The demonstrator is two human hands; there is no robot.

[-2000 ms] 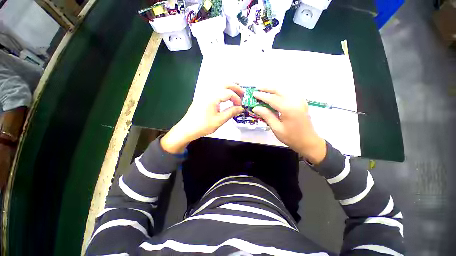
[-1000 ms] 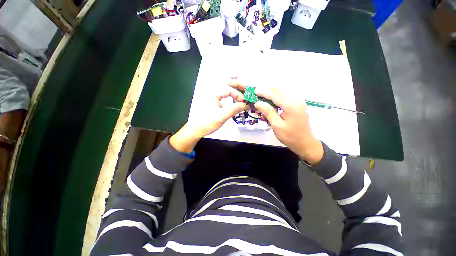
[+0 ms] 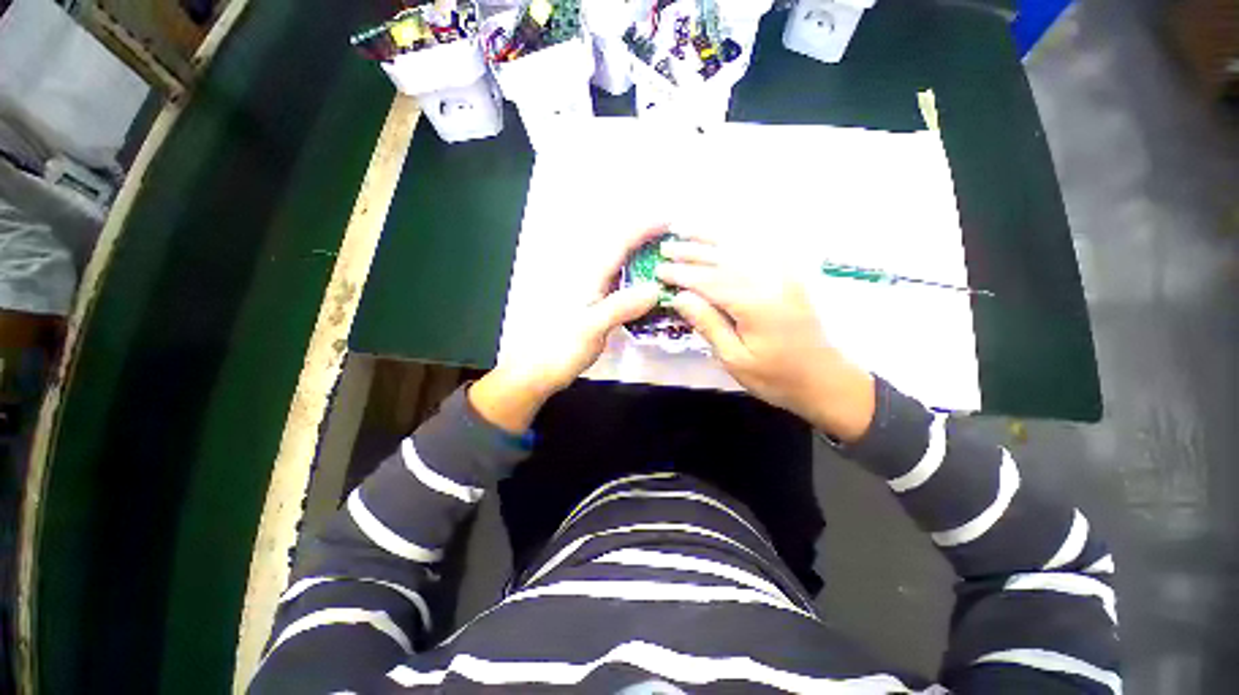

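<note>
A small green circuit board [image 3: 645, 264] is between my two hands, over the far part of a white plastic housing [image 3: 662, 364] with dark parts and wires inside. The housing lies on the white paper sheet [image 3: 870, 190] near its front edge. My left hand [image 3: 578, 333] holds the board's left side, with its fingers curled around the far edge. My right hand [image 3: 761, 315] has its fingertips on the board's right side. A screwdriver [image 3: 859, 273] with a green handle lies on the paper to the right.
Several white housings [image 3: 550, 88] with boards and coloured wires sticking out stand at the bench's far edge. The green conveyor belt [image 3: 177, 326] with pale edging runs along the left. Part of another person's sleeve [image 3: 38, 258] shows at far left. A blue object [image 3: 1039, 19] is at the far right.
The board has moved left and down, lower over the housing. My left hand has closed in around its side, and my right fingers now lie across it. The screwdriver stays on the paper.
</note>
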